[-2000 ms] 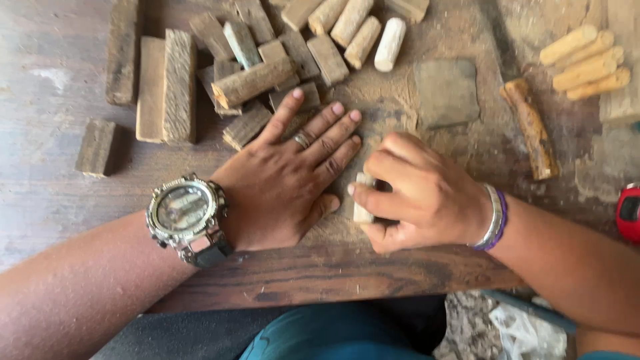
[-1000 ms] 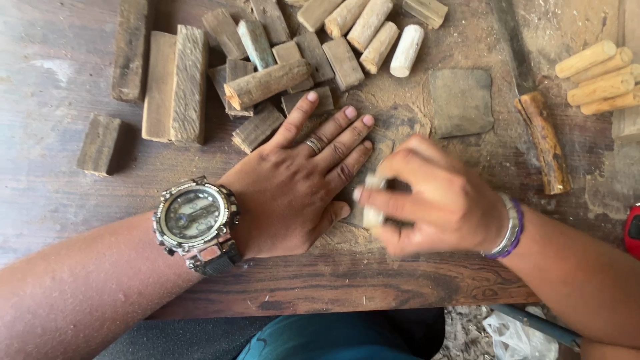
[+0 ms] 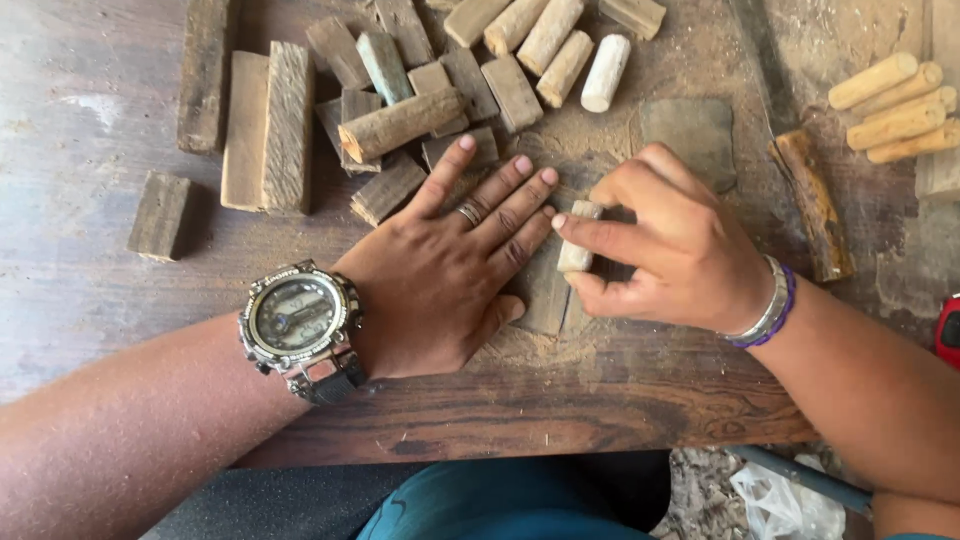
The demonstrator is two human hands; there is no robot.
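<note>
My left hand, with a ring and a large wristwatch, lies palm down with spread fingers, partly over a thin flat brown piece on the wooden table. Between the thumb and fingers of my right hand is a short pale wooden piece, held over that flat piece close to my left fingertips. Sawdust lies around both hands. Beyond my left fingers is a pile of wooden blocks, with a bark-brown round stick across it and a whitish cylinder at its right.
A knife with a wooden handle lies right of a square grey-brown sheet. Several peeled wooden pegs lie at the upper right, a red object at the right edge. Longer blocks and a small block are at the left.
My right hand has shifted over the flat piece, still holding the pale wooden piece; it was blurred by motion one second ago. My left hand stays flat in place.
</note>
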